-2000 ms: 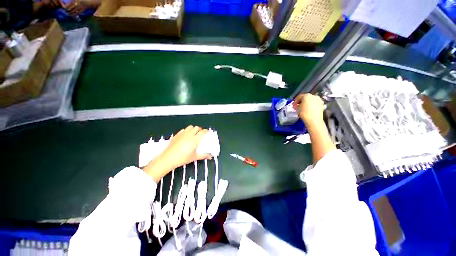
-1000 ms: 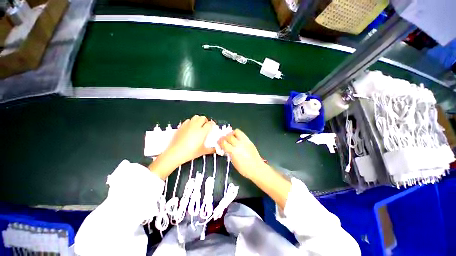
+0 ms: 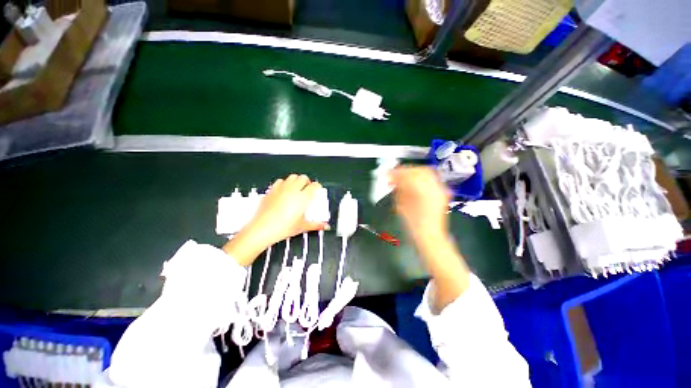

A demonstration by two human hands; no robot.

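Note:
My left hand (image 3: pixel 284 206) lies over a row of white power adapters (image 3: pixel 232 215) standing side by side on the green worktop, pins away from me, and grips the row's right end. Their bundled white cords (image 3: pixel 292 292) hang over the front edge. One adapter (image 3: pixel 348 215) stands apart, just right of the row. My right hand (image 3: pixel 421 198) is blurred in motion near the small blue box, with a blurred white piece (image 3: pixel 384 179), perhaps cloth or paper, at its fingertips. A red-handled tool (image 3: pixel 389 239) lies between the lone adapter and my right hand.
One adapter (image 3: pixel 367 104) with its cord lies on the green belt. The small blue box (image 3: pixel 476 182) holds a white bottle (image 3: pixel 458 164). A packing tray with adapter rows (image 3: pixel 623 241) is at right, blue totes (image 3: pixel 633 326) below. A carton (image 3: pixel 67 64) on clear plastic is upper left; a metal post rises at right.
My right hand has left the row's right end and moved up and right, with a white piece at it. The end adapter now stands apart from the row. The belt adapter has shifted left.

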